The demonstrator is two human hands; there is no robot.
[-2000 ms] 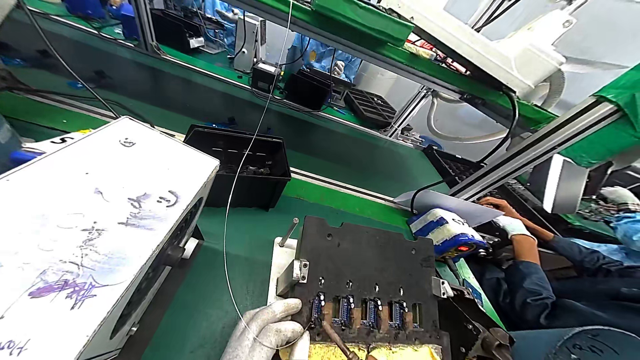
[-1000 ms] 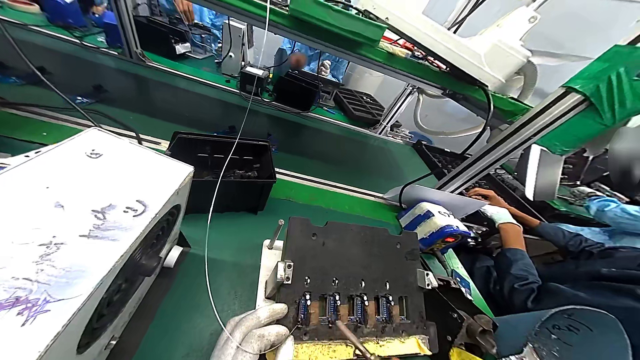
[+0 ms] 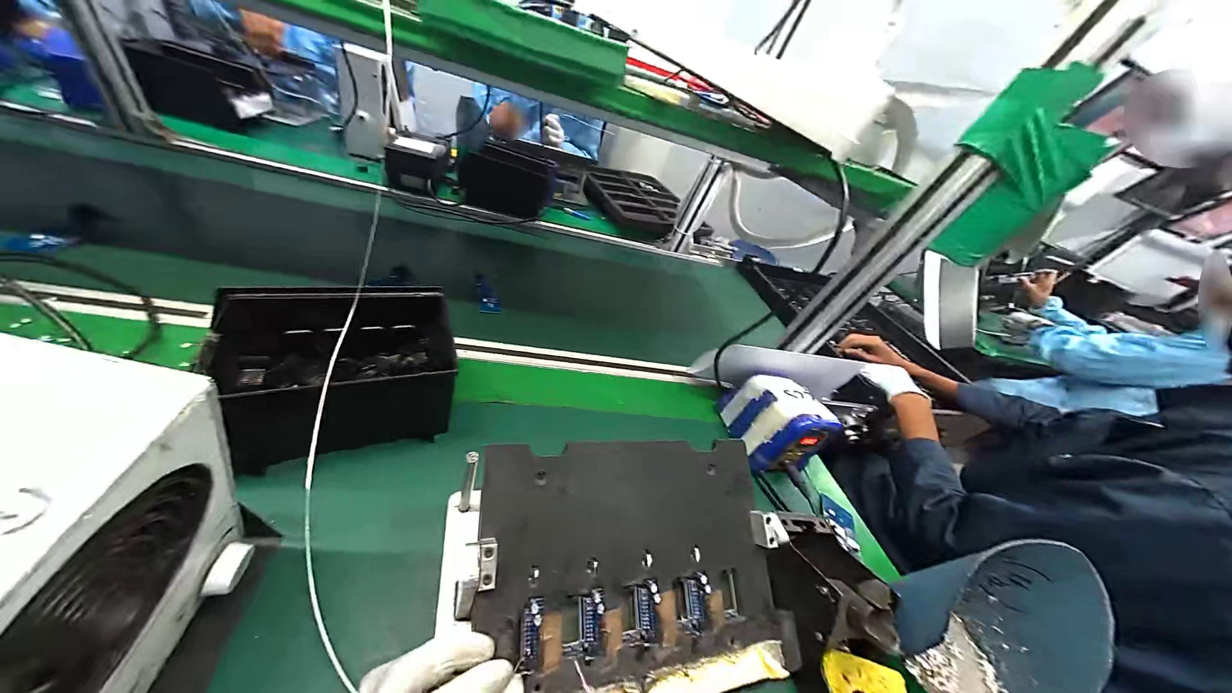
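Note:
A black fixture plate (image 3: 616, 520) lies on the green bench mat, with several small blue circuit boards (image 3: 645, 612) in its slots. My left hand (image 3: 443, 666), in a pale glove, is at the plate's lower left corner, its fingers curled. A thin pale wire (image 3: 310, 481) hangs from above and runs down to this hand; the fingertips' hold on it is partly hidden at the frame's bottom edge. Yellow material (image 3: 722, 671) lines the plate's near edge. My right hand is out of view.
At left stand a white fan unit (image 3: 106, 414) and a black bin (image 3: 337, 409) of small parts. Right of the plate are a blue-and-white taped device (image 3: 780, 419), a blue container (image 3: 1039, 597) and a yellow sponge-like piece (image 3: 859, 672). A co-worker's gloved hand (image 3: 890, 382) is farther right.
The brown rod-like tip seen over the plate's near edge in both earlier frames is no longer seen there. The view has shifted, with the plate and my left hand lower in it.

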